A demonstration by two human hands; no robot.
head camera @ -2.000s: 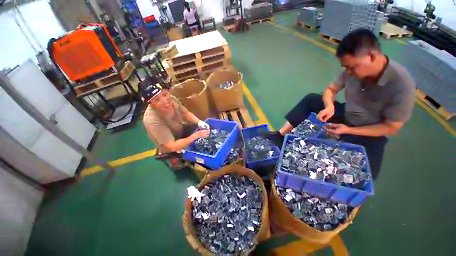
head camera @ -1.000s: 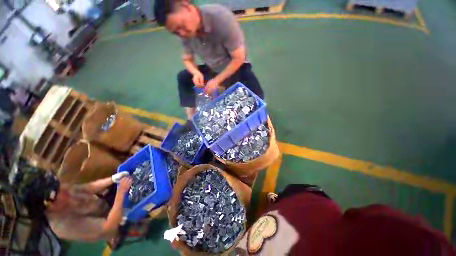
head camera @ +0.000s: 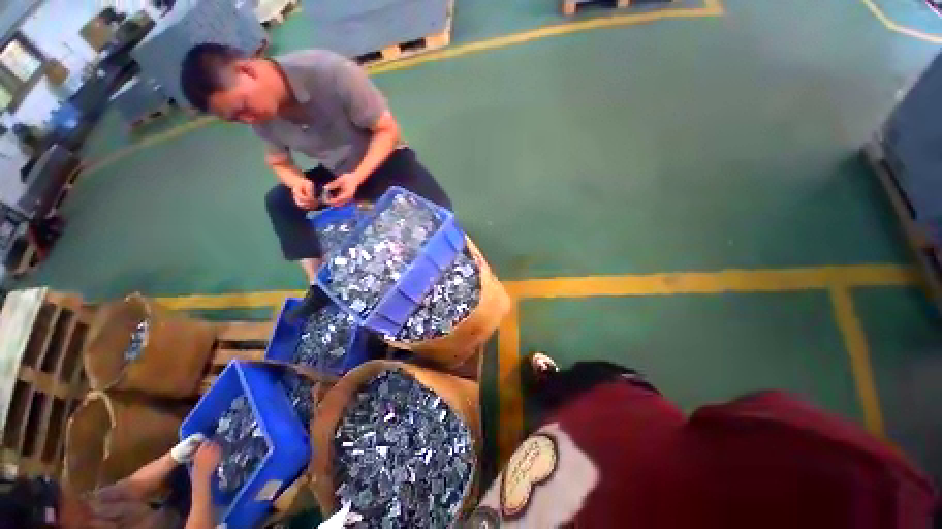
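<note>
Neither of my hands shows. My own maroon and grey clothing [head camera: 713, 460] fills the lower right. Nearest in front of me, a brown cardboard drum [head camera: 323, 418] is full of small grey metal parts [head camera: 403, 444]. A white glove or rag [head camera: 339, 517] lies at its lower left rim, cut off by the edge. A second drum [head camera: 485, 325] behind holds more parts, with a large blue crate [head camera: 418, 277] full of parts tilted on top.
A person in a grey polo [head camera: 336, 98] sits behind the crate, handling a small part. Another person's gloved hand [head camera: 188, 447] and bare hand are at a blue crate [head camera: 279, 439], lower left. Two more drums [head camera: 170, 356] and stacked pallets [head camera: 36, 362] stand left. Yellow lines [head camera: 671, 282] cross the floor.
My view has swung right and tilted, so drums, crates and people sit further left. My clothing has come into view. The seated worker at lower left is now mostly cut off.
</note>
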